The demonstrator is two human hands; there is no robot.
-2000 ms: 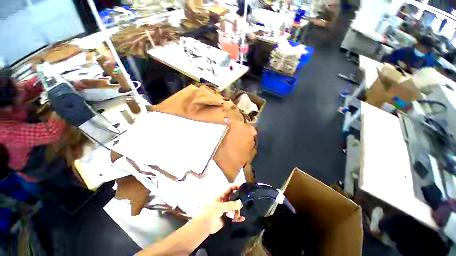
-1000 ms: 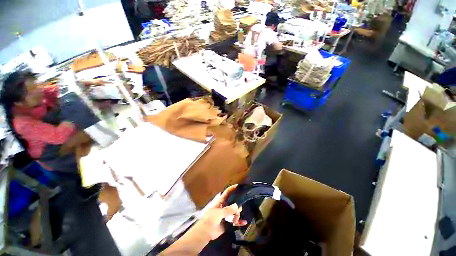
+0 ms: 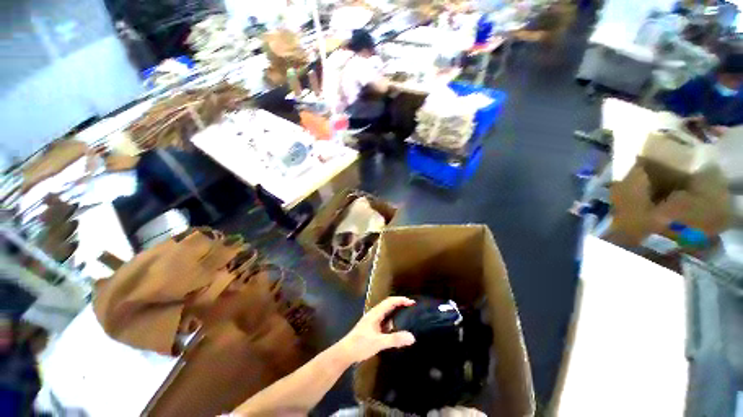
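My left hand reaches in from the lower left over an open brown carton. Its fingers and thumb are closed around a black headband device with a small white mark, at the top of the carton's contents. Below it, dark headbands fill the carton in a dark heap; single pieces are hard to tell apart. A pale, blurred shape lies at the carton's near rim on the bottom picture edge. It may be my right hand, but it is cut off and unclear.
Brown cut panels lie on a table at left. A smaller carton with beige bag parts stands beyond my carton. A blue crate stands by the dark aisle. A person sits near a sewing table. A white-topped table is at right.
The view has moved on past the panel table, and the smaller carton is closer. My left hand has brought the headband from beside the carton's left rim to over its dark contents.
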